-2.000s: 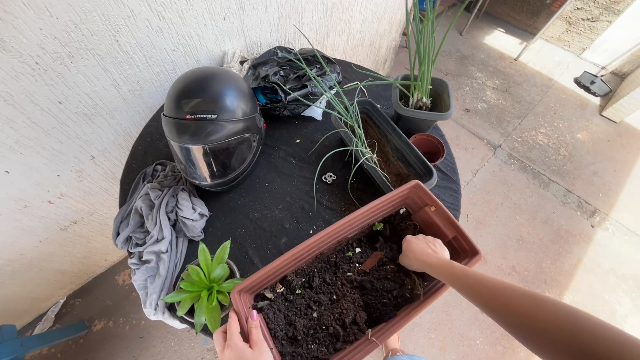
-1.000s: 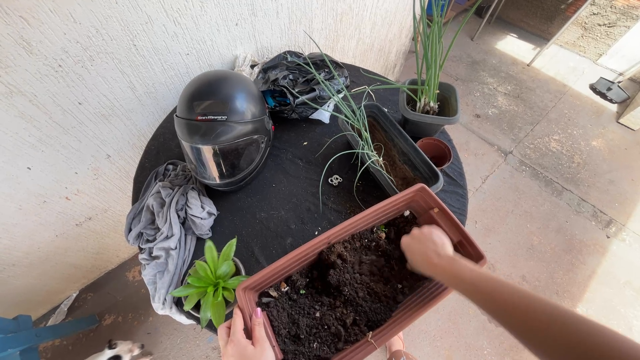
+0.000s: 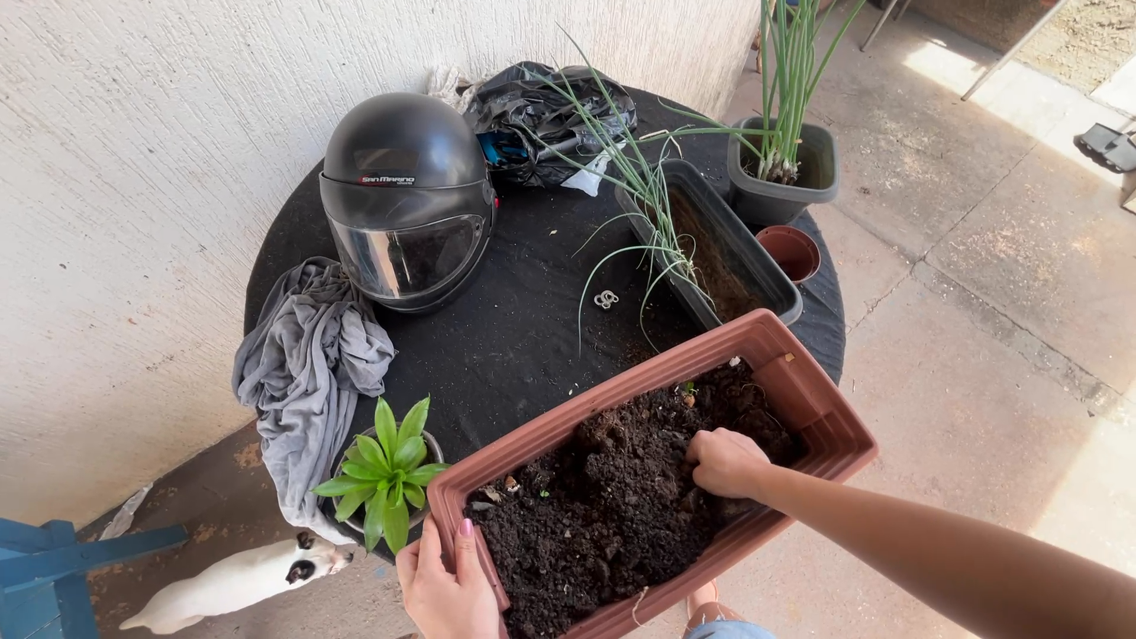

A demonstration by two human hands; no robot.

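A terracotta-coloured rectangular planter (image 3: pixel 568 424) with dark soil (image 3: pixel 621 506) sits tilted over the near edge of the round table. My left hand (image 3: pixel 448 577) grips its left end, thumb over the rim. Fingers curled, my right hand (image 3: pixel 732 463) presses into the soil in the right half; its fingertips are hidden, so I cannot tell whether they hold anything. Small green sprouts show in the soil. Behind the planter lies a black rectangular planter (image 3: pixel 781 297) with some soil and long green onion-like plants (image 3: pixel 661 217) leaning over its side.
A black motorcycle helmet (image 3: pixel 408 204), grey cloth (image 3: pixel 306 355), black plastic bag (image 3: pixel 541 120) and potted leafy plant (image 3: pixel 386 475) stand around the black-covered table (image 3: pixel 506 355). At the right are a pot of tall green shoots (image 3: pixel 772 195) and a small brown pot (image 3: pixel 790 253). A white dog (image 3: pixel 235 581) is below left.
My right hand has shifted left within the planter, and the soil there has been disturbed. The dog has come further into view at lower left. My left hand stays on the planter's end.
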